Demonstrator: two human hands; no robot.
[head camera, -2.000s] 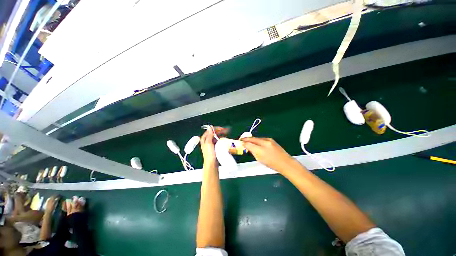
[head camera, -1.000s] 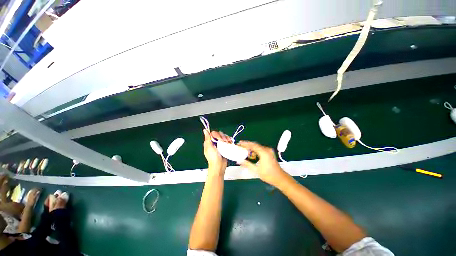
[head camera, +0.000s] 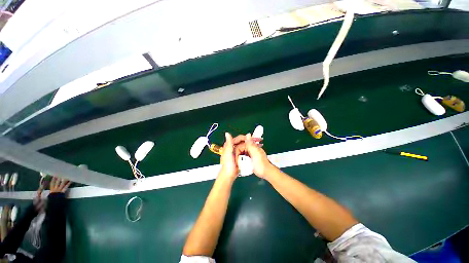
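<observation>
My left hand (head camera: 229, 155) and my right hand (head camera: 256, 157) are pressed close together above the near rail, around a white oval housing (head camera: 246, 166). Only the housing's near end shows between the palms; the rest is hidden by the fingers. Just left of my hands, a white housing (head camera: 199, 147) with a looped cord and a yellow-orange insert (head camera: 216, 149) lies on the belt, the insert partly behind my left hand. Another white housing (head camera: 258, 131) shows just beyond my right fingertips.
White housings (head camera: 144, 150) with joined cords lie left on the green belt. Housings with yellow inserts (head camera: 312, 128) lie right. The near rail (head camera: 329, 155) runs across. On the ledge are a cord ring (head camera: 133, 209) and a yellow stick (head camera: 413, 155). A tape strip (head camera: 335, 50) hangs above. Another person's hands (head camera: 59, 185) are far left.
My hands have closed together around the housing. The belt units appear further left, and another unit with a yellow insert shows at right. The view has shifted too.
</observation>
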